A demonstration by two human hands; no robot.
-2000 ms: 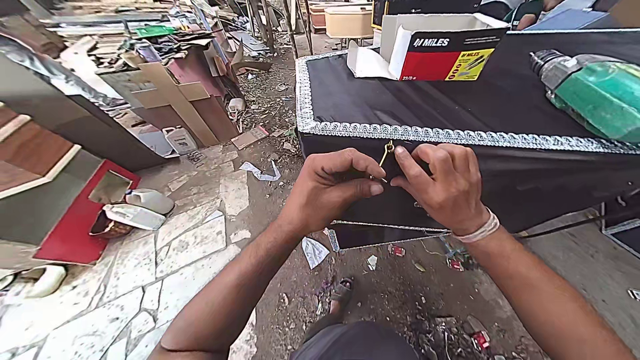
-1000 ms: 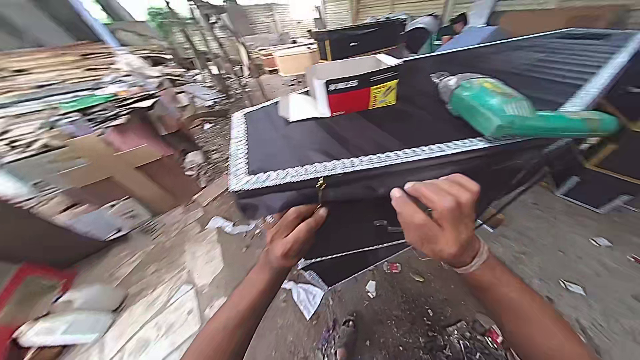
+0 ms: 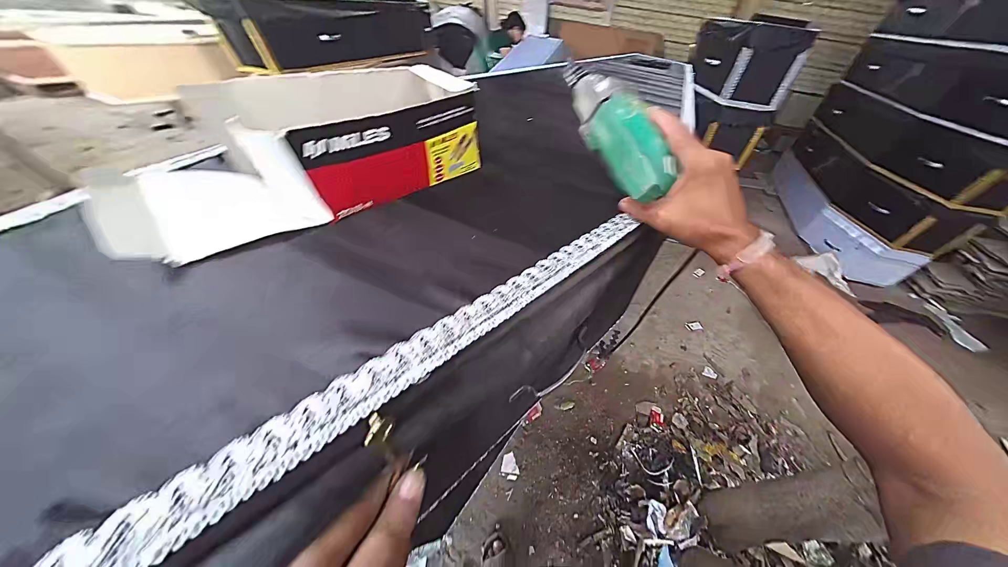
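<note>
My right hand grips a green power drill above the far side of a coffin covered in black cloth. Silver-white braided trim runs along the lid's edge. Low in the view, my left hand has its fingertips at the black side, just under a small brass-coloured fitting. A thin bright piece shows near those fingertips; whether they pinch it is unclear. On the lid stands an open cardboard box with a flap folded out.
Stacked black coffins stand at the right, and another lies behind the box. A dark cable runs down beside the coffin. Litter covers the ground below. A person is in the far background.
My right hand has moved from near the coffin's edge to the drill, which lay on the lid before, and has taken hold of it. The view has swung right.
</note>
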